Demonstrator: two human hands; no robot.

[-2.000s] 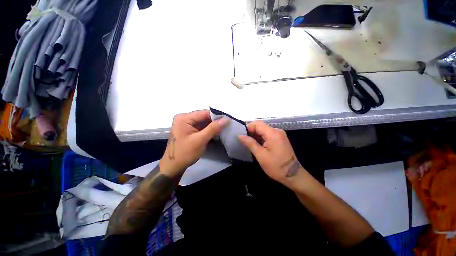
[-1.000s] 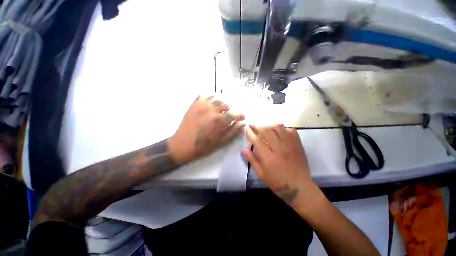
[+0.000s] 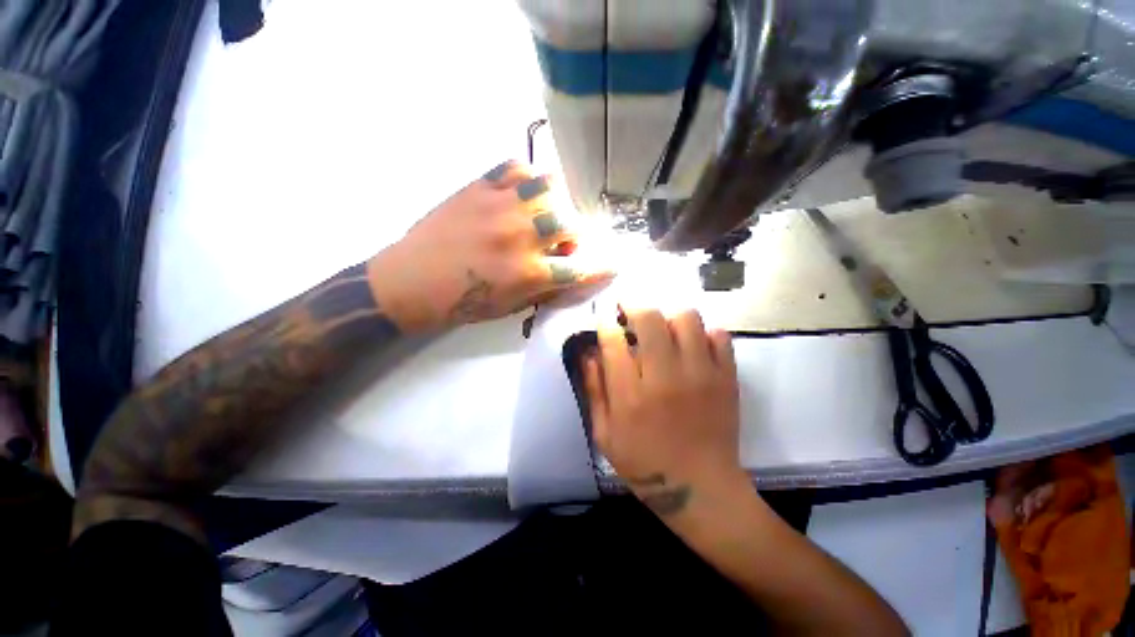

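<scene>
A white-faced band (image 3: 544, 436) with a black edge runs from under my hands over the table's front edge. My left hand (image 3: 479, 249) lies flat on the table left of the needle area, fingertips close to the bright presser foot area. My right hand (image 3: 666, 392) presses on the band's right side, fingertips just in front of the needle area. The sewing machine head (image 3: 660, 100), white with a blue stripe, stands above. Glare hides the needle, the foot and the band's far end.
Black-handled shears (image 3: 934, 386) lie right of my right hand. Black fabric (image 3: 106, 212) drapes over the table's left edge, with a grey bundle (image 3: 31, 187) beyond. An orange bundle (image 3: 1068, 541) and a white sheet (image 3: 899, 548) are below the table's front edge.
The band went from being held above the lap to lying on the table at the machine. Since the second frame, my left hand has shifted slightly away from me, and the view is closer to the machine head.
</scene>
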